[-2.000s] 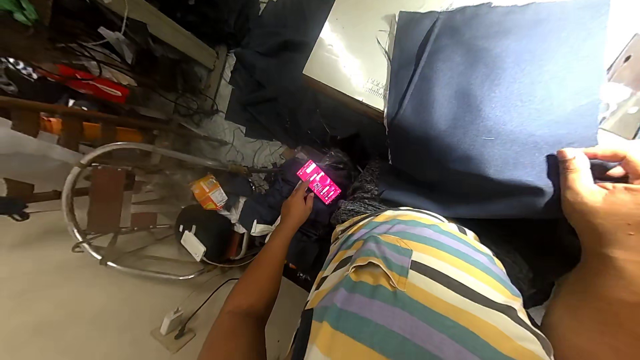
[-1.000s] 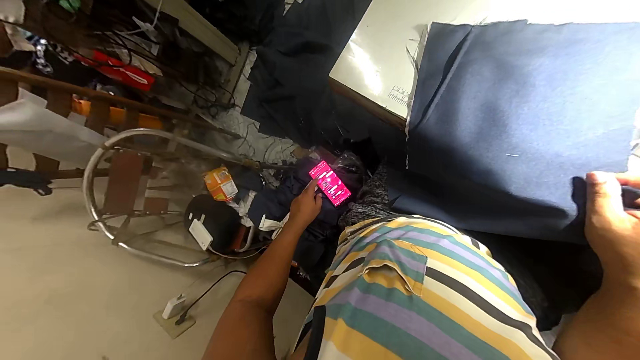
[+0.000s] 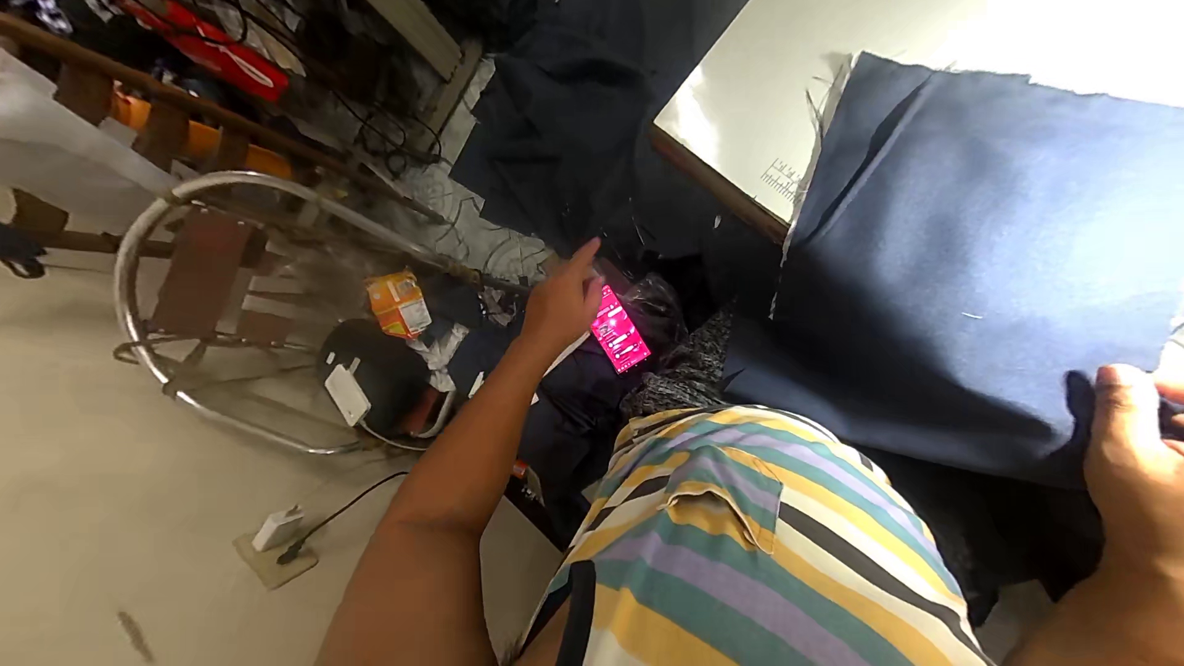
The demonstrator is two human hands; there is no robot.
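Note:
A piece of dark blue fabric [image 3: 999, 250] with frayed edges lies over the corner of a white tabletop [image 3: 740, 102]. My right hand [image 3: 1133, 444] grips its lower right edge, thumb on top and fingers partly hidden beneath. My left hand [image 3: 564, 301] is over dark cloth beside a smartphone [image 3: 620, 331] with a lit pink screen. The index finger points away from me and the thumb is near the phone's upper end; whether they touch is unclear. The phone lies on or against dark material next to my striped shirt.
A chair with a curved metal tube frame [image 3: 139, 324] stands at left. Nearby are an orange packet [image 3: 398, 303], a black rounded object [image 3: 375, 370] and a white plug [image 3: 279, 529] on a socket plate. Dark cloth [image 3: 555, 139] hangs beyond the table corner, near tangled cables [image 3: 398, 139].
My left hand, earlier at the phone's lower left with fingers on it, has moved up to its upper end with the index finger extended. My right hand still grips the fabric.

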